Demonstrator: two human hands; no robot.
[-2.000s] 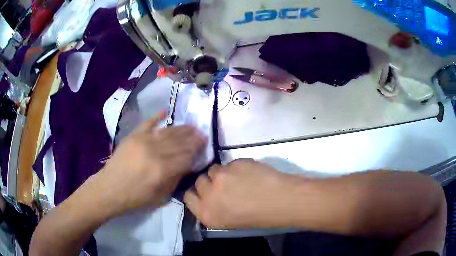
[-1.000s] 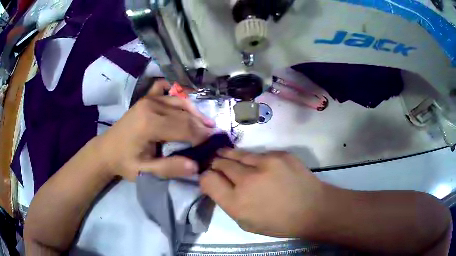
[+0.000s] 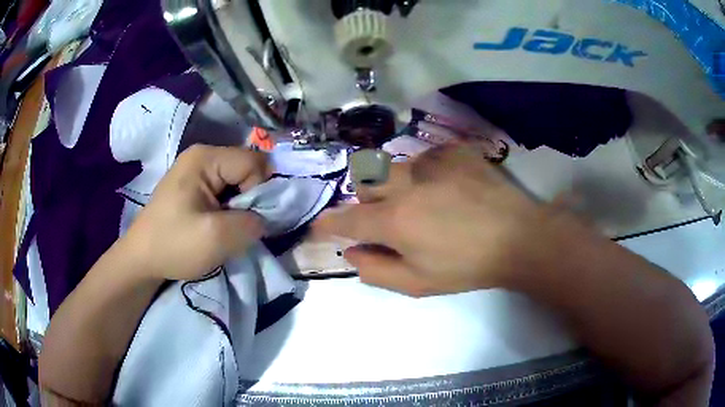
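Note:
A light grey fabric panel (image 3: 187, 342) with dark edge lines hangs over the table's front and runs up to the presser foot (image 3: 306, 141). My left hand (image 3: 203, 211) is closed on the bunched grey fabric left of the foot. My right hand (image 3: 429, 219) is beside the cloth in front of the needle area, fingers spread and blurred; its index fingertip is near a dark purple edge (image 3: 298, 237). I cannot tell if it touches the cloth. The needle tip is hard to make out.
The cream sewing machine head (image 3: 445, 48) stands above the bed. Pink-handled thread snips (image 3: 469, 141) lie partly behind my right hand. Purple cloth (image 3: 548, 115) lies under the arm. Purple panels (image 3: 87, 207) are piled left. A coral-orange scrap (image 3: 261, 138) is left of the foot. A measuring tape (image 3: 477, 388) edges the table.
The hands have moved apart. My left hand has drawn grey fabric up to the left, and my right hand has moved up and opened its fingers. The dark purple piece between them is mostly out of sight.

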